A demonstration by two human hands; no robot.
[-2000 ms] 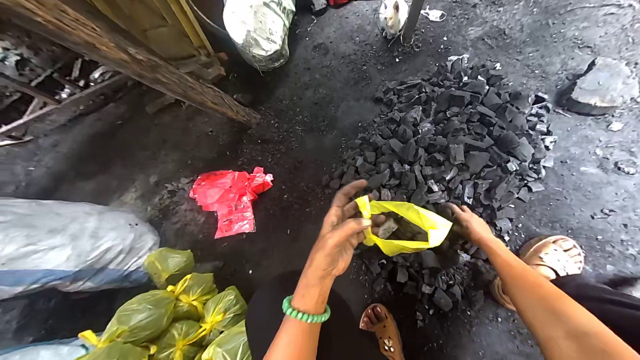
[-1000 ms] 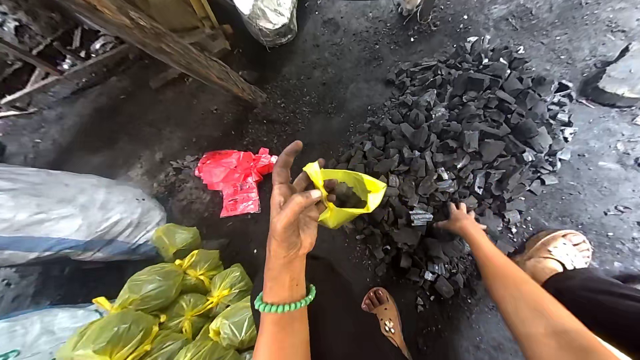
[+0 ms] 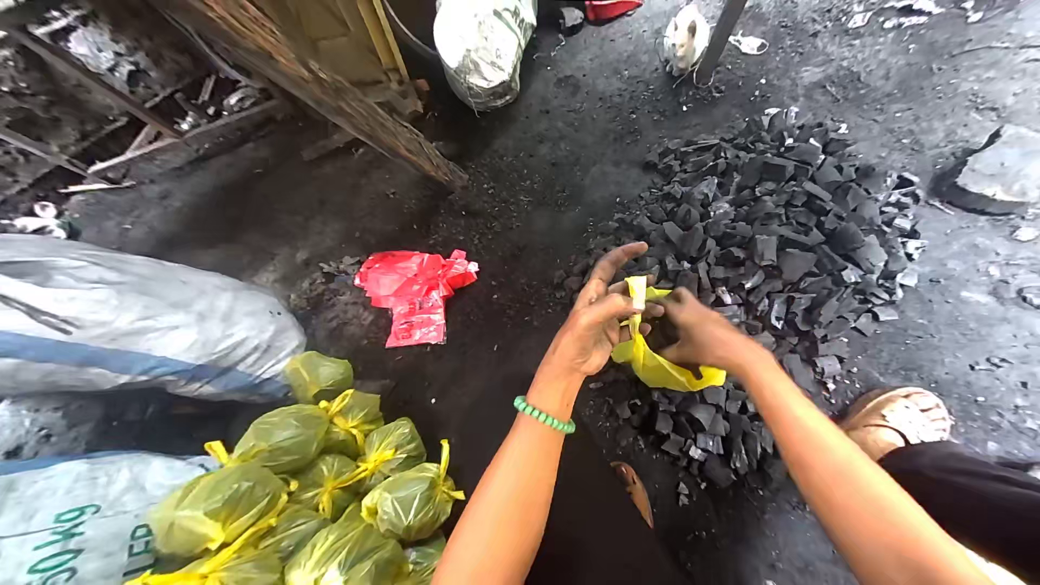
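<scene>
A yellow plastic bag [image 3: 662, 367] hangs with its mouth spread at the near left edge of a heap of black charcoal [image 3: 780, 219]. My left hand [image 3: 597, 321], with a green bead bracelet on the wrist, pinches the bag's handle between thumb and fingers, the index finger sticking out. Inside the bag's mouth is my right hand [image 3: 703, 333], its fingertips hidden; whether it holds charcoal cannot be told. Crumpled red plastic bags [image 3: 414, 292] lie on the ground to the left. Several tied, filled yellow bags [image 3: 284, 439] are piled at the lower left.
Large woven sacks [image 3: 122, 309] lie along the left side. A wooden post [image 3: 341, 97] slants across the upper left, beside a silvery sack [image 3: 487, 49]. A flat stone [image 3: 1003, 166] sits at the far right, and a sandaled foot [image 3: 898, 418] is right of the heap.
My right hand was on the charcoal heap one second ago and is now in the mouth of the yellow bag. My left hand has kept its hold on the bag.
</scene>
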